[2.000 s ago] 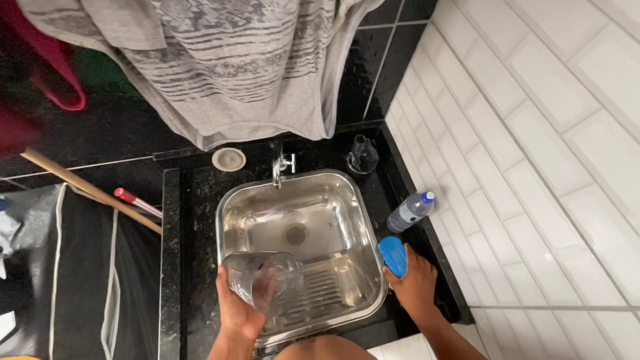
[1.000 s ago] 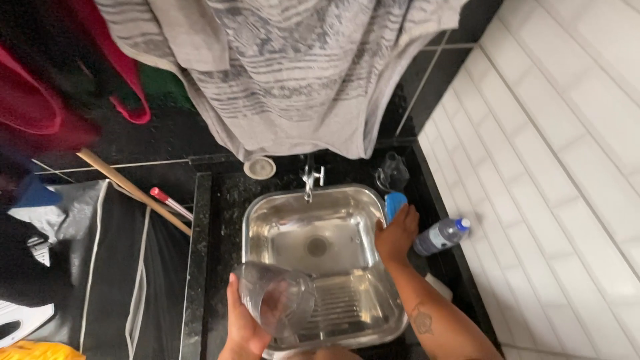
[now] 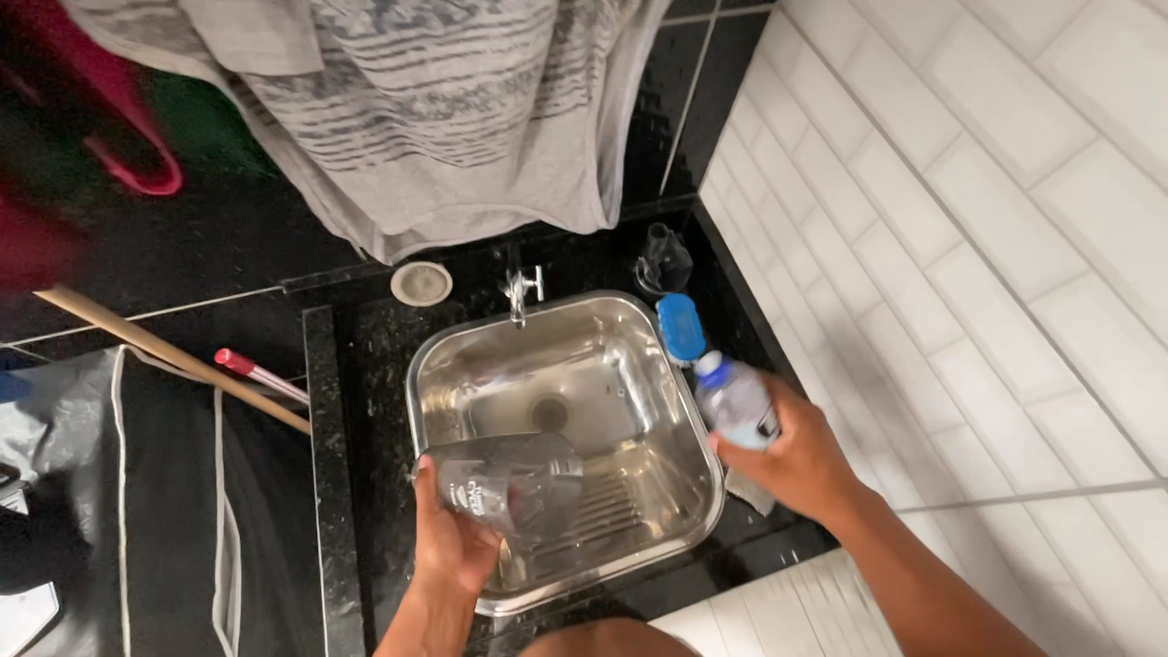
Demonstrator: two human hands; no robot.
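My left hand holds a clear plastic container, tilted on its side over the front left of the stainless steel sink. White printing shows on the container's wall. At the sink's right edge, my right hand grips a clear plastic bottle with a blue-ringed cap, slightly blurred. Just beyond the bottle's cap, a blue scrub brush lies on the counter by the sink rim. Behind the brush stands a clear, jug-like object in the back right corner.
A small metal tap rises behind the sink, with a round drain strainer to its left. A grey patterned shirt hangs above. White tiled wall bounds the right side. A wooden stick leans at the left. A cloth lies beside the sink.
My right hand has let go of the blue brush, which now lies on the counter, and has taken hold of the bottle that stood at the right. My left hand still holds the container.
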